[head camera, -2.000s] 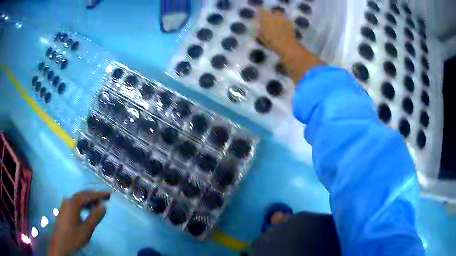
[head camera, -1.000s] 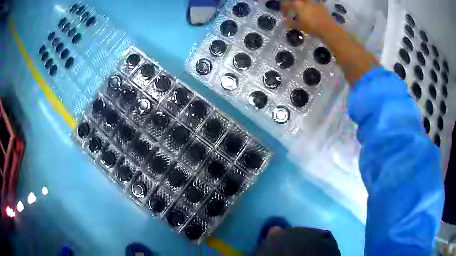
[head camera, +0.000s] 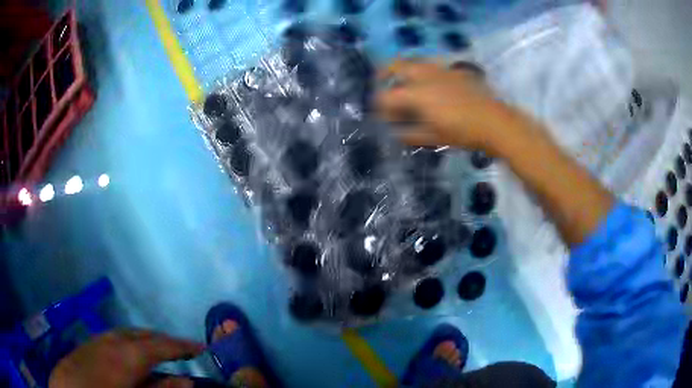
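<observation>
A clear tray (head camera: 455, 265) of round dark parts lies or hangs over the stacked trays in front of me; its layers overlap and blur. Several dark parts (head camera: 472, 286) show in its pockets near the lower right edge. My right hand (head camera: 425, 106) is at the upper part of this tray, fingers curled and seemingly pinching its film; the fingertips are blurred. My left hand (head camera: 121, 360) is low at the left, away from the trays, cut off by the bottom edge; its grip is unclear.
A crumpled white sheet (head camera: 561, 53) lies at the upper right. Another tray with dark parts (head camera: 683, 220) is at the right edge. A red crate (head camera: 53, 98) stands upper left, a blue plastic object (head camera: 61, 318) lower left. Slippered feet (head camera: 235, 348) are below the trays.
The view has shifted. My right hand has come from the white-backed tray to the central stack, with a parts tray now overlapping it. White sheet shows at the right. My left hand is back in view.
</observation>
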